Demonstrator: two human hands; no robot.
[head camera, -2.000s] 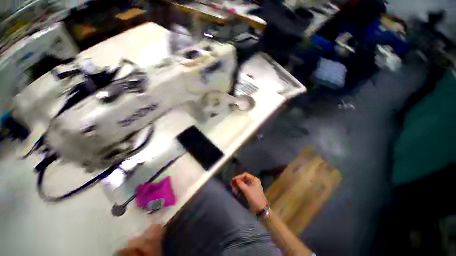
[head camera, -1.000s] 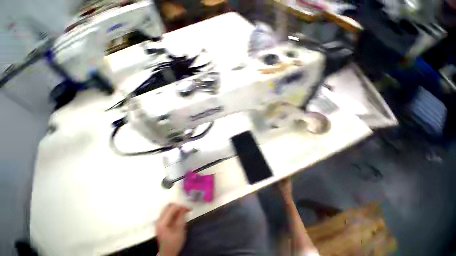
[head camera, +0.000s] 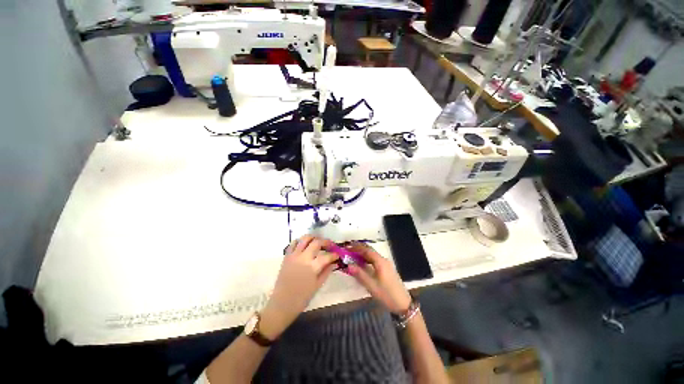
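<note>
The small pink packet (head camera: 349, 259) is held between both hands just above the front edge of the white tabletop, in front of the brother sewing machine (head camera: 390, 171). My left hand (head camera: 306, 264), with a watch on its wrist, grips the packet's left side with the fingertips. My right hand (head camera: 379, 277), with a bracelet, grips its right side. The fingers cover much of the packet. A black smartphone (head camera: 407, 247) lies flat just right of my right hand.
Black straps (head camera: 281, 142) lie tangled behind the brother machine. A JUKI machine (head camera: 247, 37) and a dark blue bottle or spool (head camera: 223, 96) stand farther back. A tape roll (head camera: 489, 228) and a white tray (head camera: 553, 221) are at right. A wooden bench (head camera: 499, 370) is lower right.
Both hands have come together over the table and taken hold of the pink packet, which lay on the tabletop before. The view has turned and levelled, showing more of the table's left and back.
</note>
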